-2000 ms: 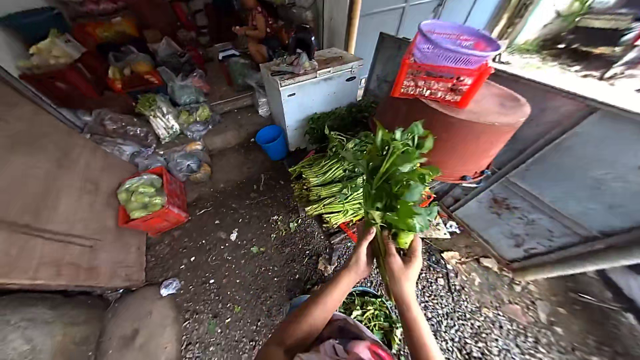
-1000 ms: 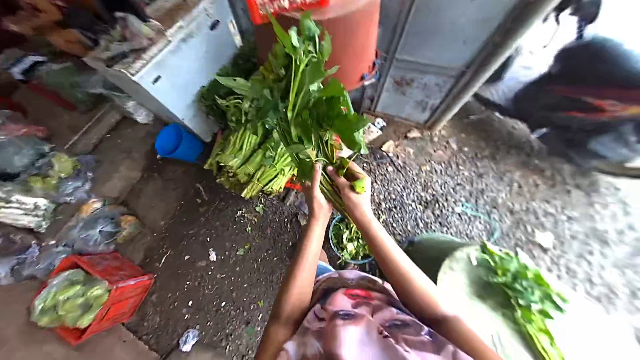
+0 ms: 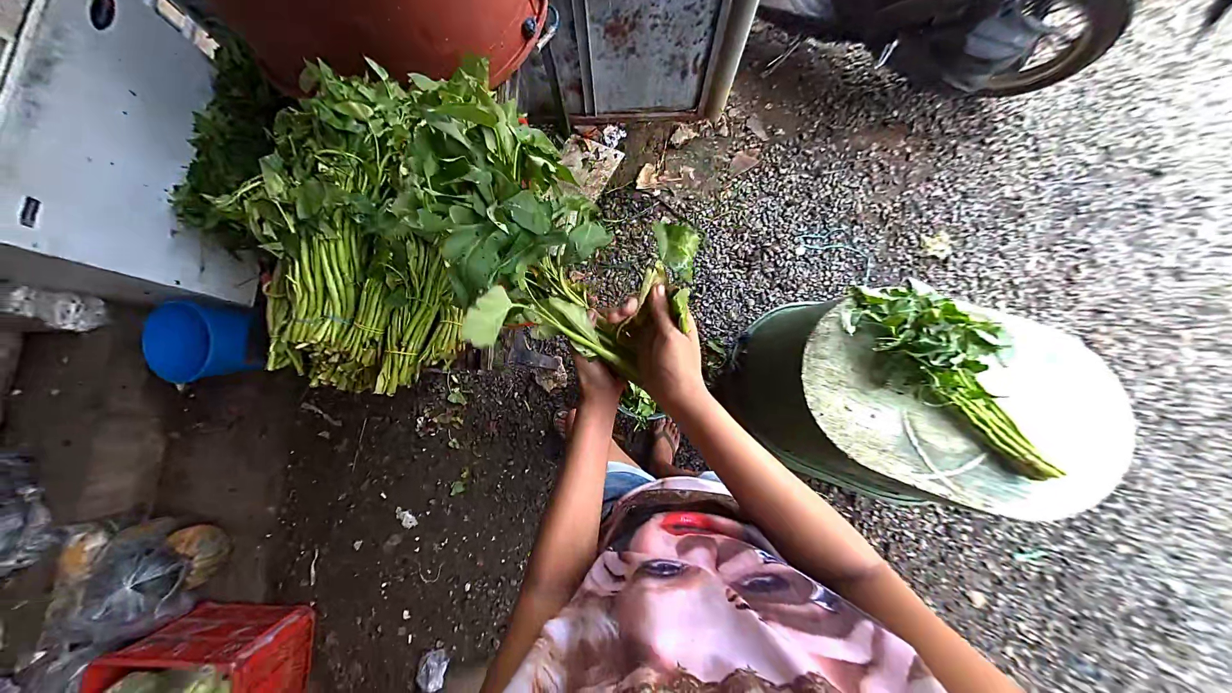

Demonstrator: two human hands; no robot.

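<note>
My left hand (image 3: 599, 371) is closed around the stems of a bunch of leafy greens (image 3: 568, 318), whose leaves point up and left. My right hand (image 3: 666, 346) is beside it, fingers closed on some yellowish-green leaves (image 3: 678, 252) at the bunch's side. Tied bundles of long-stemmed greens (image 3: 371, 298) are stacked to the left of my hands, and the leaves of the held bunch overlap them in view. On a round pale lid (image 3: 866, 414) at the right lies another bunch of greens (image 3: 948, 371). Below my hands a container of leaves (image 3: 639, 402) shows partly.
The lid tops a green drum (image 3: 784, 385). At left are a blue bucket (image 3: 197, 342), a white chest (image 3: 106, 154) and a red crate (image 3: 221, 645) near plastic bags (image 3: 135, 577). A reddish-brown tub (image 3: 385, 38) and a metal gate (image 3: 645, 58) stand ahead; a motorcycle wheel (image 3: 1059, 43) shows beyond.
The view has swung right and down. The held bunch, upright before, now slants to the left. My right hand has the yellowish leaves apart from the bunch's main leaves.
</note>
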